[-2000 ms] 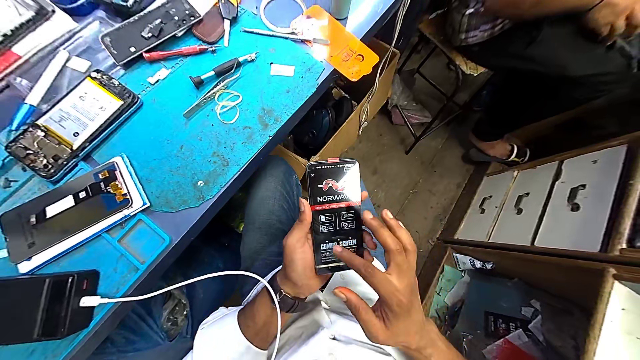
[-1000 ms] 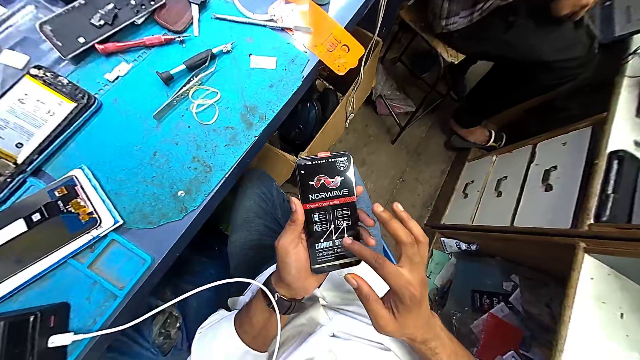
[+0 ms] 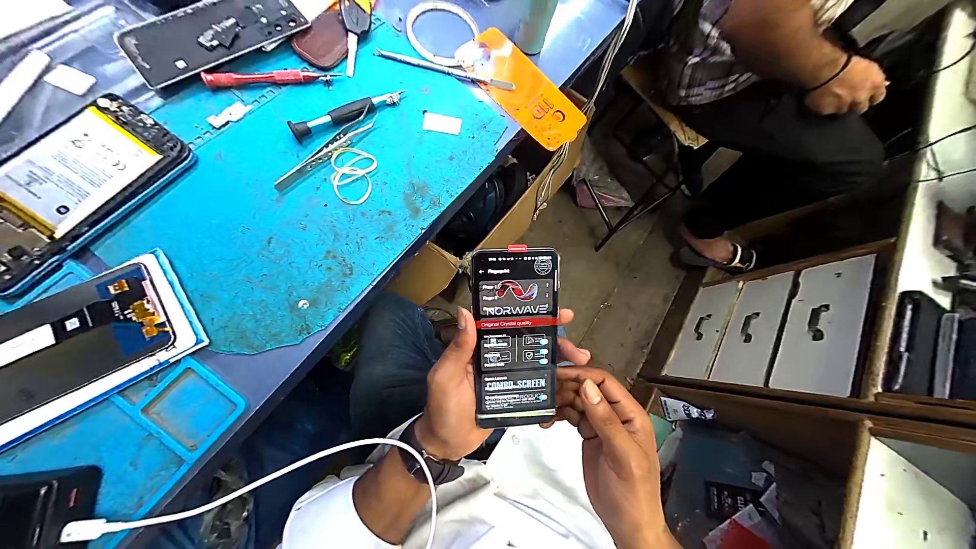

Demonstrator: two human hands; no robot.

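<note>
A smartphone (image 3: 517, 358) with a printed protective film over its lit screen rests upright in my left hand (image 3: 455, 381), thumb along its left edge and fingertips showing at the right edge. My right hand (image 3: 614, 435) is beside the phone's lower right edge, fingers curled together and thumb bent over them; whether it touches the phone cannot be told. On the blue mat (image 3: 259, 259) lie metal tweezers (image 3: 324, 156), a loop of pale rubber band (image 3: 353, 177), a black-handled screwdriver (image 3: 343, 116) and a red screwdriver (image 3: 267, 78).
An opened phone with its battery (image 3: 80, 171) and a detached display panel (image 3: 84, 343) lie at left. A white cable (image 3: 290, 465) arcs across the front. An orange card (image 3: 530, 91) overhangs the bench edge. Another person (image 3: 785, 130) sits at upper right, above white drawers (image 3: 820, 328).
My right hand has drawn back from the screen, where a finger was over it, and its fingers have curled. The phone's display has changed to a menu page beneath the film.
</note>
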